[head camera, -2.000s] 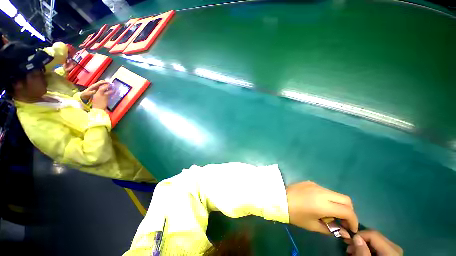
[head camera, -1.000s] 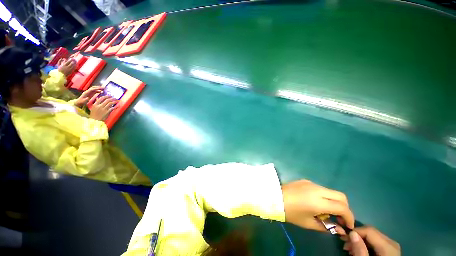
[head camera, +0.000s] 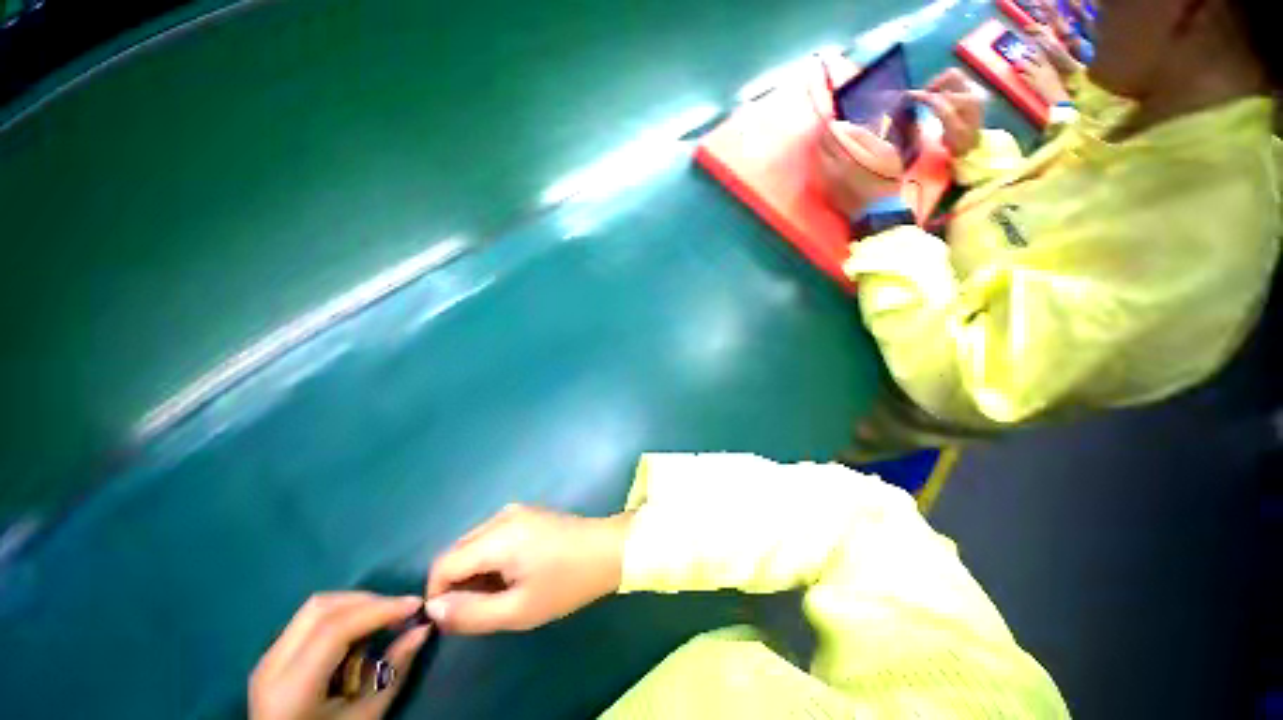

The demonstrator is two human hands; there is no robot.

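My left hand (head camera: 331,658) is at the lower left, cut off by the bottom edge. Its curled fingers hold a small plug (head camera: 377,675) with a metallic tip and a yellowish part. My right hand (head camera: 528,570) is beside it, in a yellow sleeve. The thumbs and fingertips of both hands meet on a small dark piece (head camera: 424,615), mostly hidden by the fingers. Whether it joins the plug cannot be told. Both hands are over the glossy green belt (head camera: 549,366).
At the upper right, a person in a yellow smock (head camera: 1069,281) handles a tablet (head camera: 875,96) above a red-orange foam pad (head camera: 774,155). A thin red cable is near that person's hands. Farther back, another person's hands are at another tablet (head camera: 1013,49) on a red pad.
The view has swung from the left side to the right side of the line. My hands now appear at the lower left, still together, with the plug still in my left hand.
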